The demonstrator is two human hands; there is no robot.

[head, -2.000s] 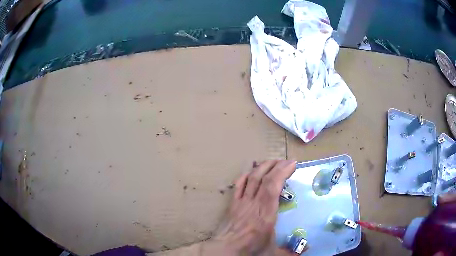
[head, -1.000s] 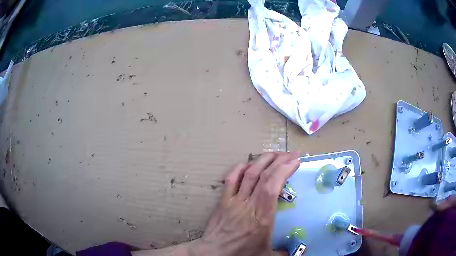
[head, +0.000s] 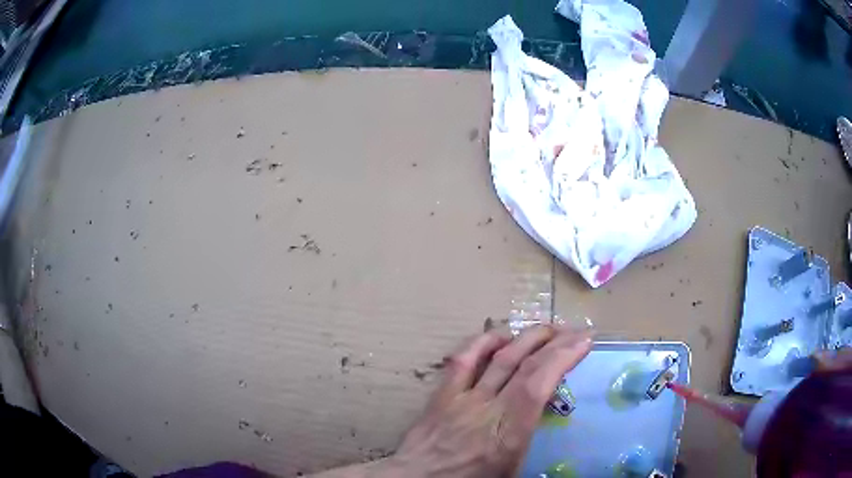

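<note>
A pale square plate (head: 612,425) with upright posts lies on the cardboard at the bottom, cut off by the frame edge. Yellow-green blobs surround some post feet. My left hand (head: 490,401) holds the plate's left side, fingers over its edge near the left post. A dark pink squeeze bottle (head: 808,429) is at the lower right, partly out of frame. Its thin red nozzle tip is at the top of the upper right post (head: 660,383). My right hand (head: 834,360) shows only as a small blurred patch at the bottle; the rest is hidden or cut off.
A crumpled white rag (head: 598,177) with pink-red spots lies above the plate. Another square plate (head: 780,308) with posts lies at the right, beside a partly visible one. The green belt (head: 280,23) runs along the back, with a grey upright (head: 702,47) there. Disc edges show far right.
The nozzle has moved from the lower right post to the upper right post. My left hand stays on the plate. The camera view has shifted slightly.
</note>
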